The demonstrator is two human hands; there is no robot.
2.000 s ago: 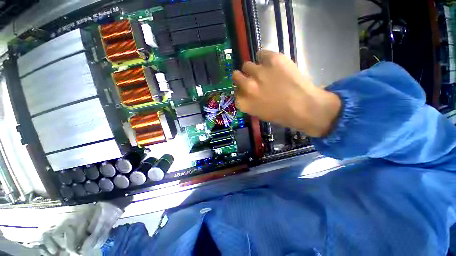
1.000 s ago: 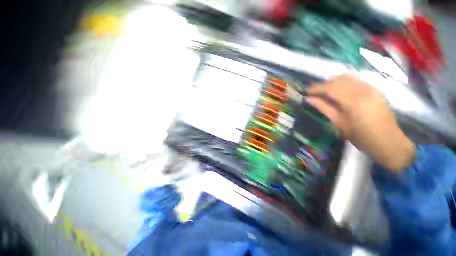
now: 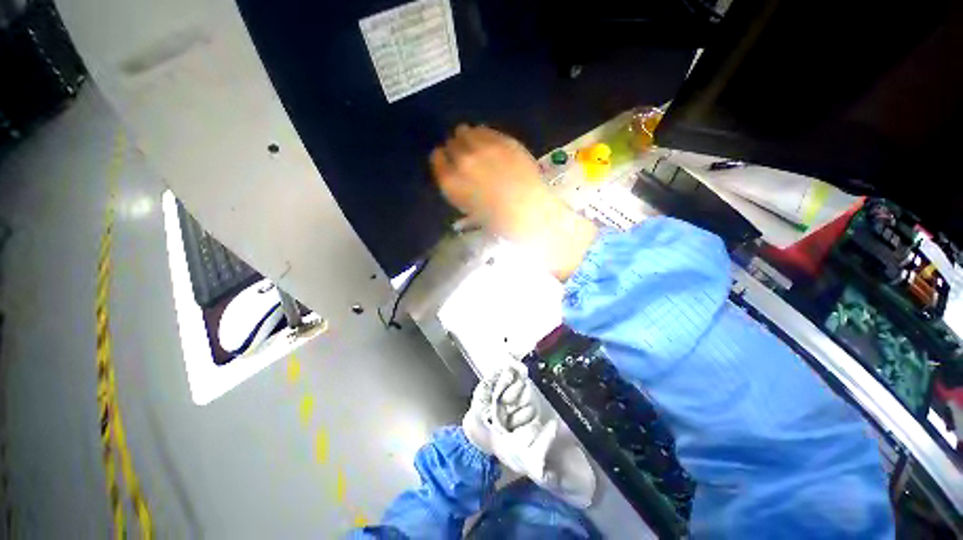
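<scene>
A dark circuit board in its carrier (image 3: 607, 417) lies at lower centre, partly hidden by my right sleeve. My right hand (image 3: 494, 181), bare and blurred, is stretched out past the board, in front of a dark panel (image 3: 370, 158) and above a bright white surface (image 3: 496, 306). Its fingers look bent; I cannot tell whether they hold anything. My left hand (image 3: 515, 420), in a white glove, is low beside the board's near left corner. Its fingers look curled, but their grip is unclear.
A keyboard (image 3: 211, 253) and a white mouse (image 3: 250, 319) lie on a ledge at left. A metal rail (image 3: 834, 359) runs at right, with teal-green parts (image 3: 876, 338) and a red bin (image 3: 813, 248) behind it. A yellow knob (image 3: 595, 158) stands at the back.
The view has swung left, away from the large board. My right hand has moved from over the board to beyond its left end. My left glove now shows clearly.
</scene>
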